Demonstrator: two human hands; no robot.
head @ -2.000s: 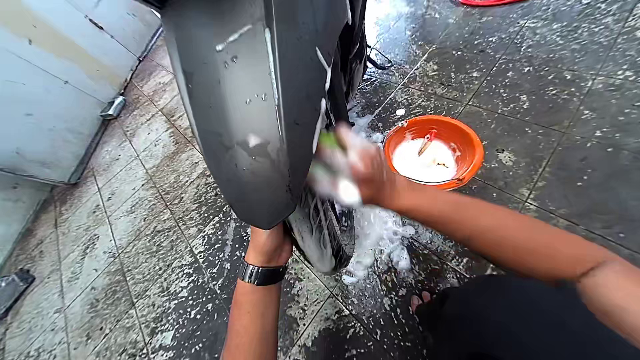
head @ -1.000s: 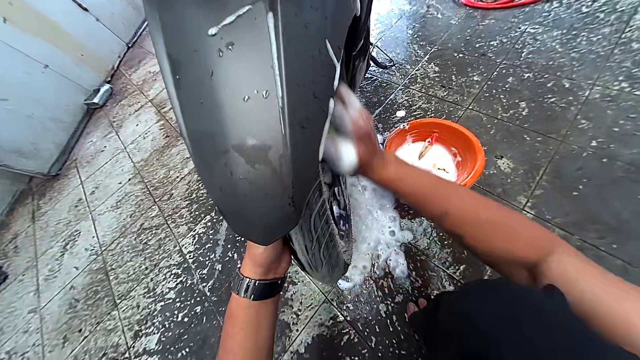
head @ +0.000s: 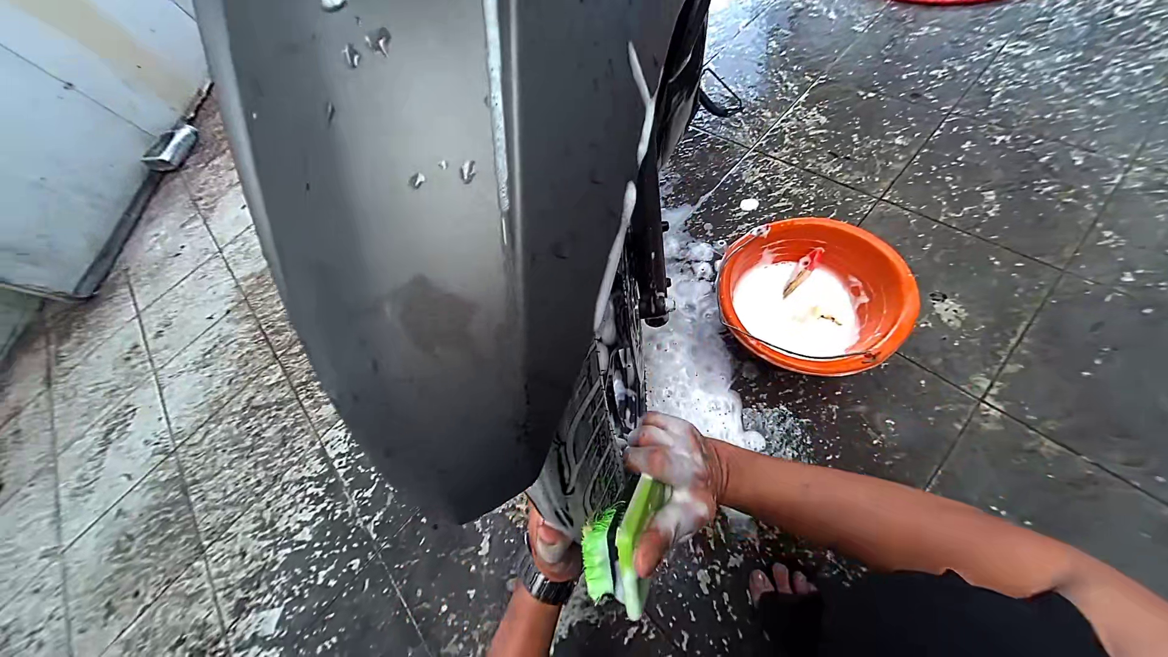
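Observation:
My right hand point(head: 675, 484), wet with suds, grips a green scrub brush point(head: 634, 547), its bristles facing left beside the lower part of a motorcycle's front tire point(head: 584, 438). My left hand point(head: 553, 547), with a dark banded watch on the wrist, is against the left underside of that tire; its fingers are partly hidden. Above both hands hangs the grey front fender point(head: 401, 274), with water drops and streaks of foam on it. Foam also lies along the wheel's right side.
An orange bucket point(head: 890, 319) of soapy water, with a red-tipped object in it, stands on the tiled floor right of the wheel. Foam point(head: 693, 374) covers tiles between them. A metal fitting point(head: 171, 148) is by the white panel at left. My bare toes show low down.
My right hand has moved from the wheel's upper right side down to the bottom of the tire with the brush. The left hand stays low at the tire.

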